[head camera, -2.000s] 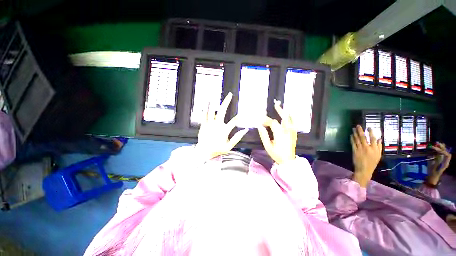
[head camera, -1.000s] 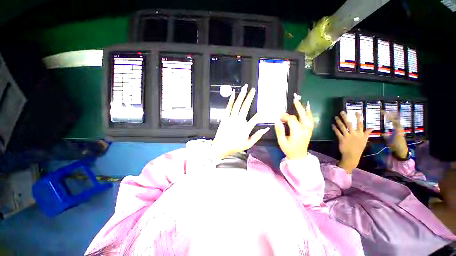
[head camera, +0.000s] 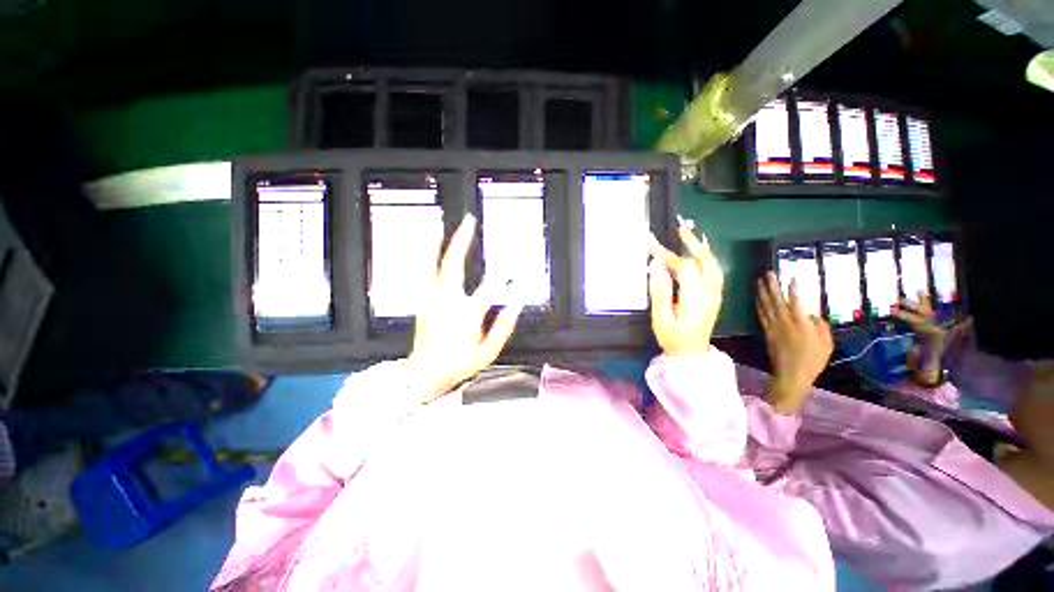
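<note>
A dark grey foam tray (head camera: 347, 350) holds smartphones in a row, all with lit white screens. The leftmost phone (head camera: 291, 257) shows fine text lines. The second phone (head camera: 405, 249) and third phone (head camera: 512, 237) are mostly white. The rightmost phone (head camera: 616, 245) has a blue top bar. My left hand (head camera: 453, 326) is over the tray between the second and third phones, fingers spread, holding nothing. My right hand (head camera: 687, 289) is at the tray's right end beside the rightmost phone, fingers bent, with a small pale object at the fingertips, too small to make out.
A second foam tray (head camera: 457, 79) with dark screens lies behind. A post with yellow tape (head camera: 705, 116) stands at the right. Two trays of lit phones (head camera: 844, 185) lie further right, with a neighbour's hand (head camera: 795, 347) at the front one. A blue stool (head camera: 150, 486) stands at lower left.
My left hand has moved left from the third phone. The third screen has turned from dark with a white circle to white. My right hand stays near the rightmost phone.
</note>
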